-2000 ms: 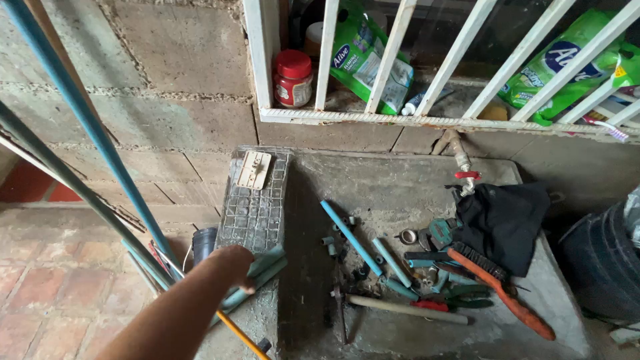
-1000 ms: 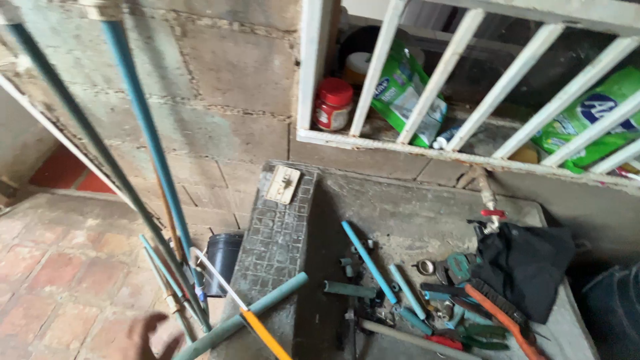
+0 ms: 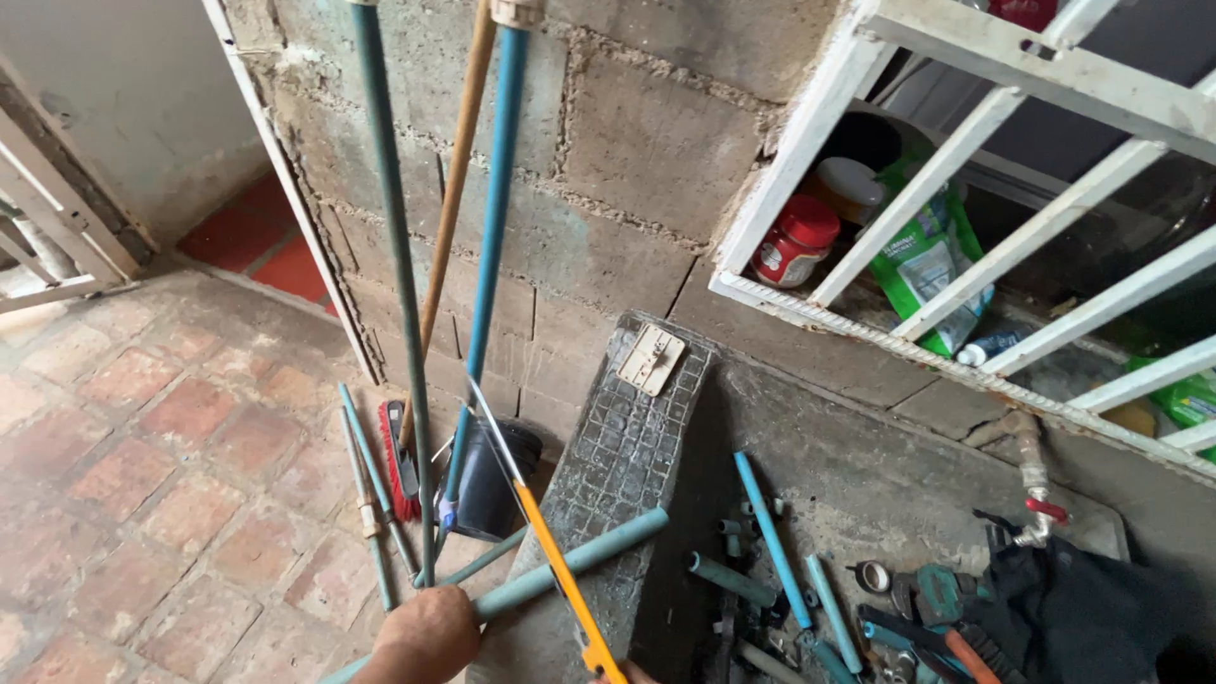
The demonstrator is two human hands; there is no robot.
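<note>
My left hand (image 3: 429,629), at the bottom of the head view, is closed around a thick blue-green plastic pipe (image 3: 579,560). The pipe's free end lies over the ribbed concrete ledge of the sink. At the bottom edge, only a little of my right hand (image 3: 629,674) shows, at the lower end of a yellow hacksaw (image 3: 560,565). The saw slants up and to the left across the pipe; whether its blade touches the pipe I cannot tell. A beige plastic plate (image 3: 653,359) lies at the far end of the ledge.
Cut pipes (image 3: 774,541), fittings, a wire brush and black cloth (image 3: 1073,608) lie in the concrete sink (image 3: 836,418) under a red-handled tap (image 3: 1045,510). Long poles (image 3: 494,209) lean on the block wall beside a black bucket (image 3: 494,475). A white window grille (image 3: 959,294) is at upper right.
My left hand, apart from the pipe one second ago, now grips it. The hacksaw still crosses the pipe, and a bit of my right hand has come into view. The view has shifted left.
</note>
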